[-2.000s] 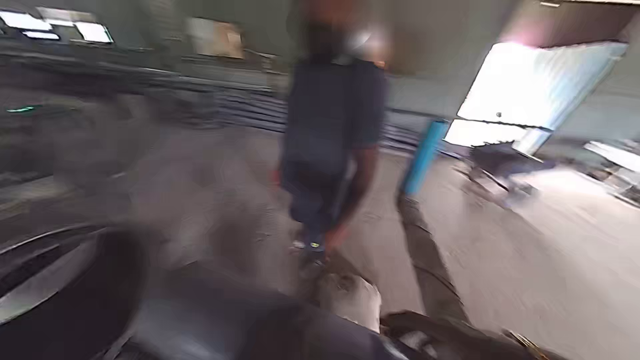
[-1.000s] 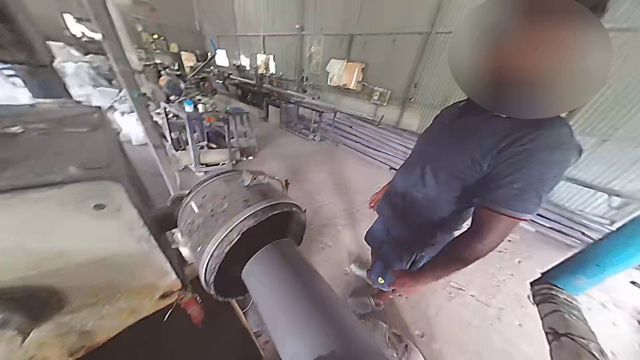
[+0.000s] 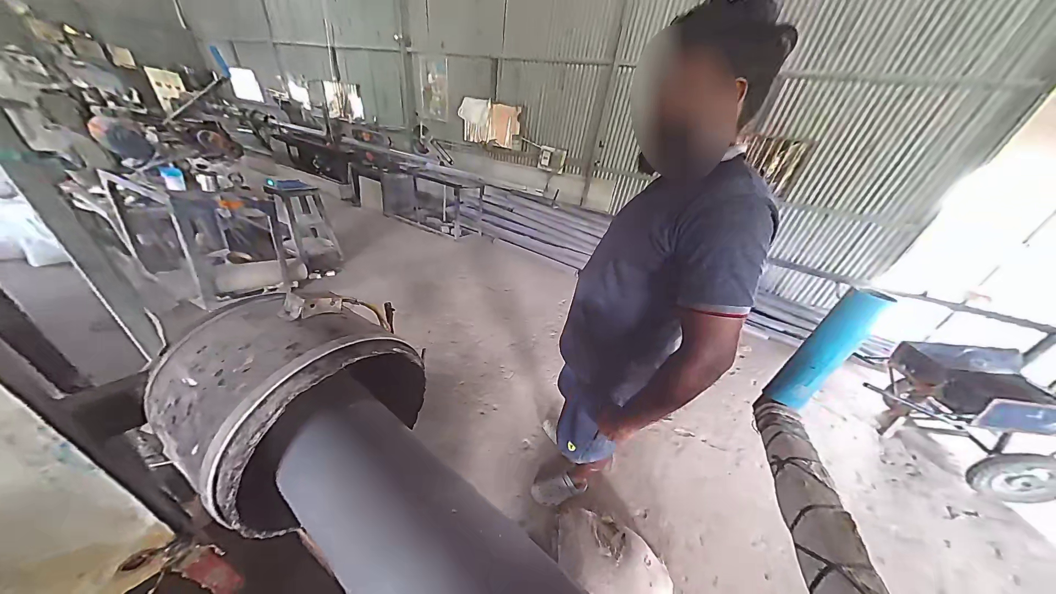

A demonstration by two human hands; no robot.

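Observation:
Neither my left hand nor my right hand shows in the head view. A thick grey plastic pipe (image 3: 412, 495) slants up from the bottom edge, its far end inside a wide, scuffed metal drum (image 3: 247, 379) with an open mouth. A bracket with wires sits on top of the drum. On the far side of the pipe stands a person (image 3: 660, 264) in a dark T-shirt and blue shorts, one hand low at the shorts. The pipe's near end is out of view.
A blue pipe (image 3: 829, 346) meets a wrapped pipe (image 3: 813, 503) at right, near a wheelbarrow (image 3: 973, 396). A metal frame (image 3: 74, 247) stands at left. Behind are a cluttered workbench (image 3: 190, 198), a stool (image 3: 301, 214) and long pipes (image 3: 528, 219) along the corrugated wall.
The view has swung strongly. The person's head, facing down towards the pipe one second ago, is now more upright and turned to the left. The grey pipe still reaches into the drum.

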